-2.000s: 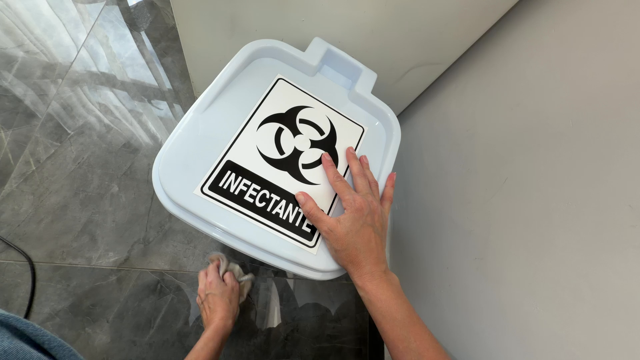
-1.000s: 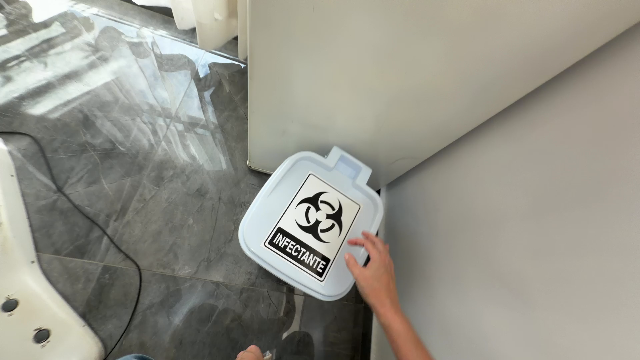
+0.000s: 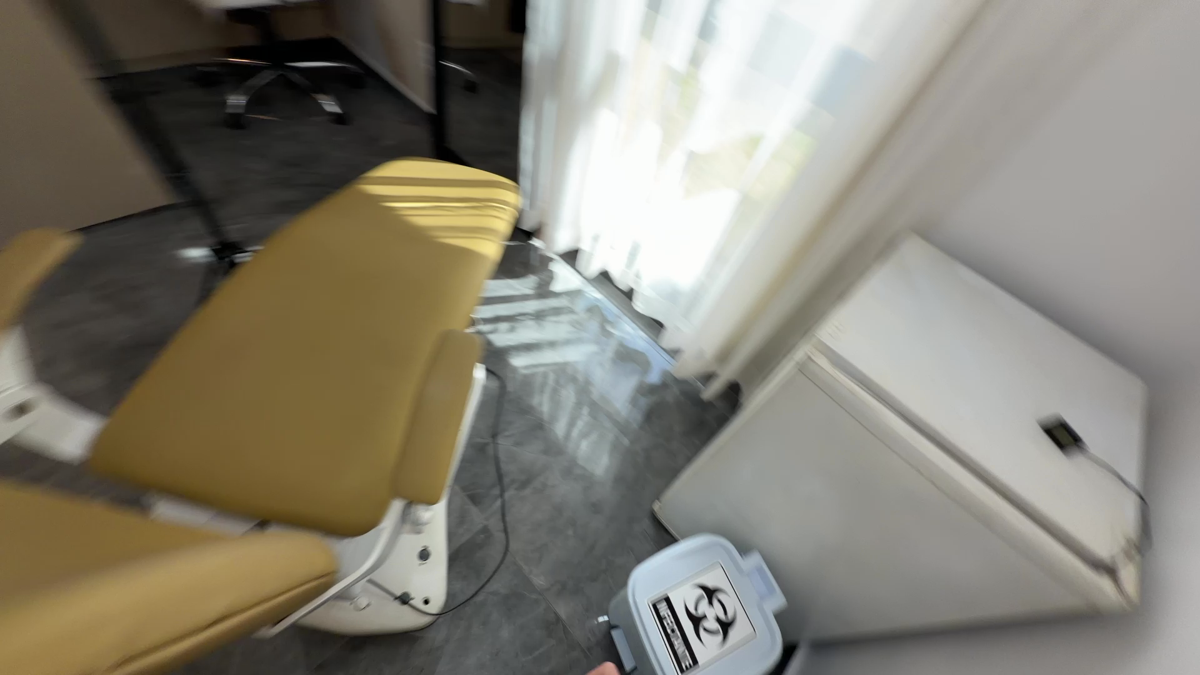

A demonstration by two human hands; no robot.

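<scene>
A light blue plastic pedal bin (image 3: 647,572) with a closed lid stands at the bottom of the view, against a white refrigerator or freezer. Its lid bears a white label with a black biohazard symbol (image 3: 711,614). Only a small blurred fingertip (image 3: 605,668) shows at the bottom edge, just left of the bin; which of my hands it belongs to, I cannot tell. The rest of that hand and my other hand lie outside the picture.
A yellow padded reclining chair (image 3: 309,347) on a white base fills the left. A dark cable (image 3: 503,487) runs over the grey tiled floor beside it. White curtains (image 3: 656,141) hang behind. On the white refrigerator or freezer (image 3: 975,375) lies a small wired device (image 3: 1061,434).
The view has swung up and away, bringing in the chair and curtains. My right hand, resting on the bin lid two seconds ago, is off it.
</scene>
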